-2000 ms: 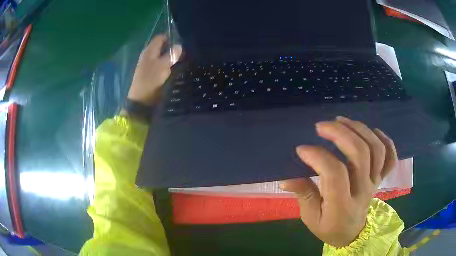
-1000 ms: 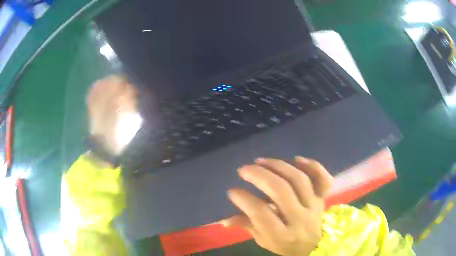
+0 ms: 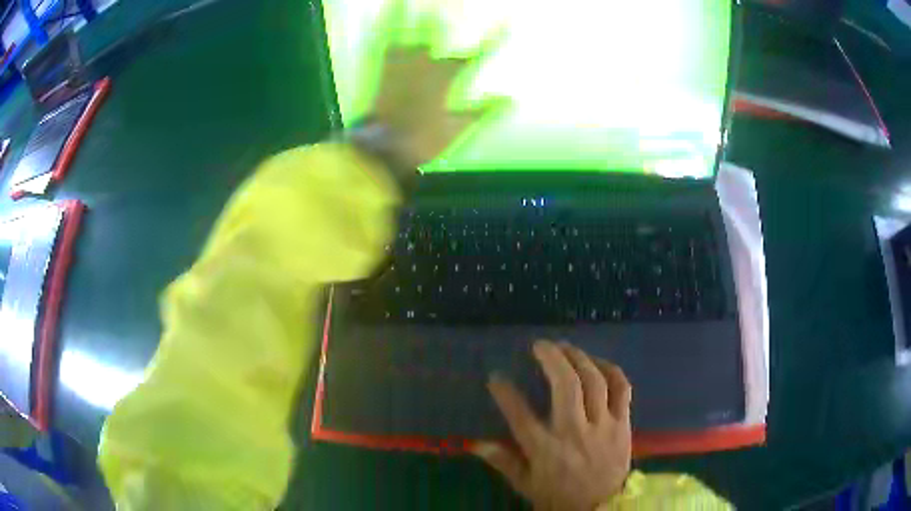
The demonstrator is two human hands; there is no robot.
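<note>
An open dark laptop (image 3: 679, 364) lies on a red pad (image 3: 699, 439), with a white sheet (image 3: 747, 269) showing at its right side. Its screen (image 3: 599, 90) glows white and green. The black keyboard (image 3: 559, 264) faces me. My left hand (image 3: 425, 100) is blurred, in front of the left part of the screen, fingers apart and holding nothing; whether it touches the screen I cannot tell. My right hand (image 3: 574, 429) rests on the front of the palm rest, fingers spread, with the thumb at the front edge.
The table (image 3: 210, 110) is glossy green. Other laptops on red pads stand at the left (image 3: 35, 299), the far left back (image 3: 60, 135) and the back right (image 3: 809, 75). A dark object (image 3: 899, 269) on a white sheet is cut off at the right edge.
The screen has turned from dark to bright. The laptop now lies straight and flat on the pad. My left hand has moved from its left side to in front of the screen.
</note>
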